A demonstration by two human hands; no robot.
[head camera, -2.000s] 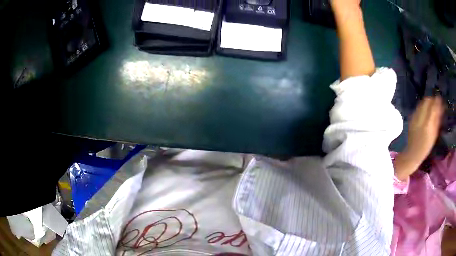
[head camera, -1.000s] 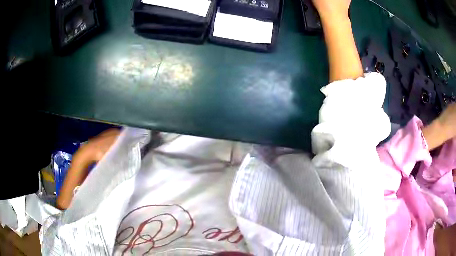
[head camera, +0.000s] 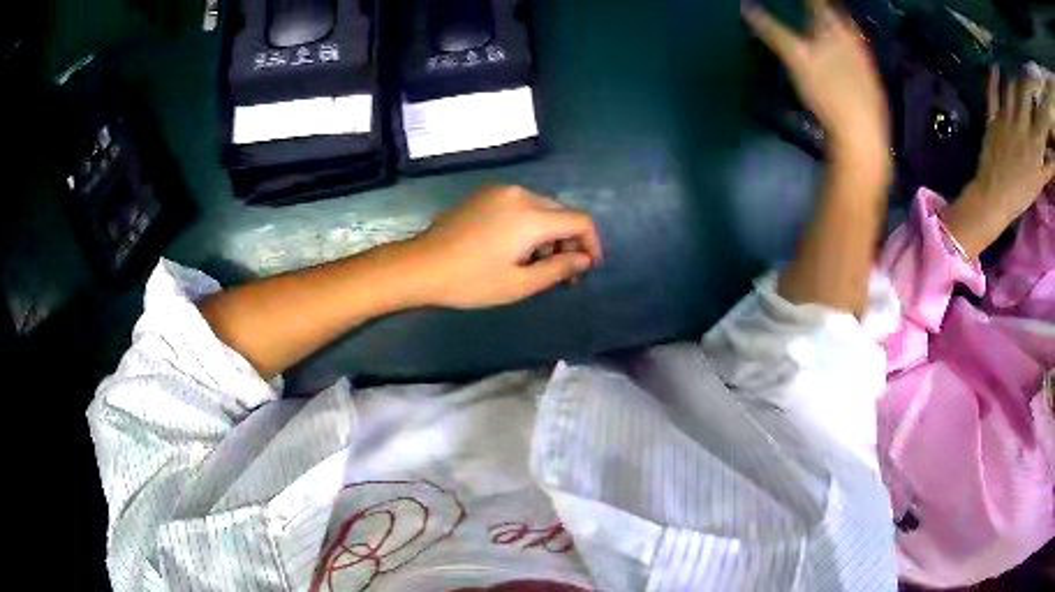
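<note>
A stack of black trays [head camera: 303,81] lies left of centre, its top one showing a rounded pad, small white icons and a white strip. A second black tray [head camera: 465,79] with a white strip lies against its right side. My left hand [head camera: 509,249] is on the bench below them, fingers curled, with nothing visible in it. My right hand [head camera: 827,75] is blurred at the upper right, fingers spread and empty, beside dark pieces at the right.
A single black tray [head camera: 122,197] lies tilted at the far left. Black inserts [head camera: 926,127] with a gold glint lie at the right. A coworker's hand [head camera: 1009,150] and pink sleeve [head camera: 954,278] are close on my right.
My left hand has come up from below the bench edge onto the bench. My right hand has moved right and spread its fingers. The trays appear lower and further left in view.
</note>
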